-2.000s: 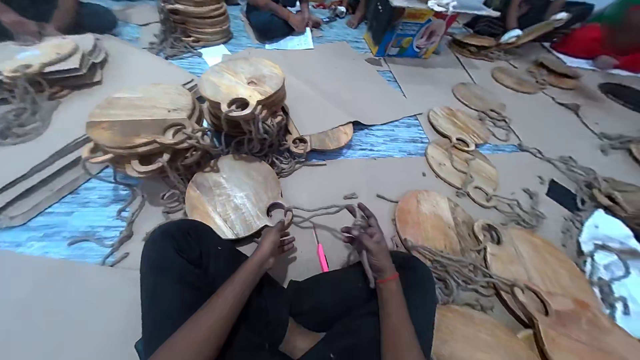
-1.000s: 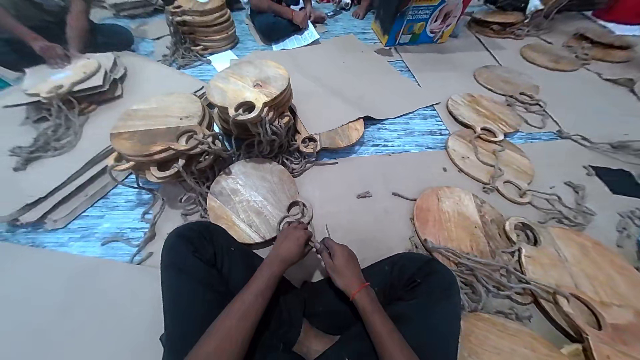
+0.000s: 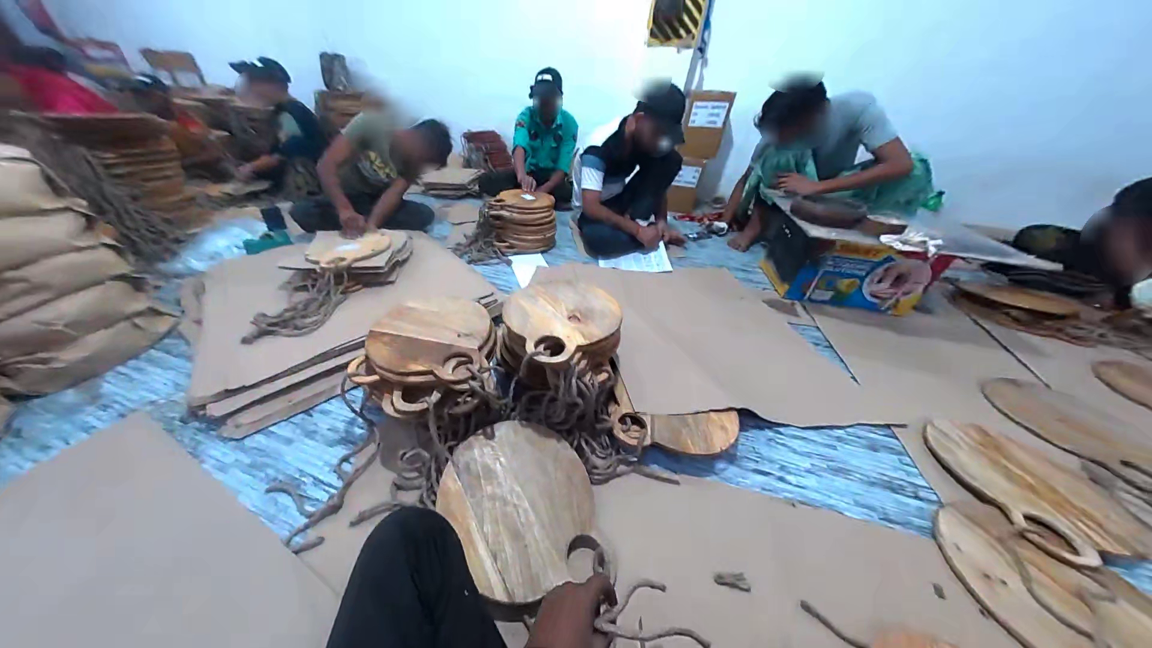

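At the bottom of the head view my left hand [image 3: 571, 614] is at the ring handle of a round wooden board [image 3: 515, 513], with brown cord [image 3: 643, 621] beside its fingers. Whether the fingers close on the cord or the handle cannot be told. The board leans by my knee, its handle toward me. Behind it stand two stacks of similar boards, the left stack [image 3: 430, 340] and the right stack [image 3: 562, 319], with tangled cords [image 3: 571, 409] hanging from their handles. My right hand is out of the frame.
More round boards [image 3: 1017, 486] lie at the right on cardboard [image 3: 792, 558]. A small board [image 3: 697, 432] lies beside the stacks. Stacked cardboard sheets [image 3: 270, 360] are at the left. Several people sit farther back, near a printed box [image 3: 850, 270].
The view has tilted up strongly. A second ago both hands were together by the board's handle; now only the left shows. Two seconds ago they were apart, with a pink-handled tool between them.
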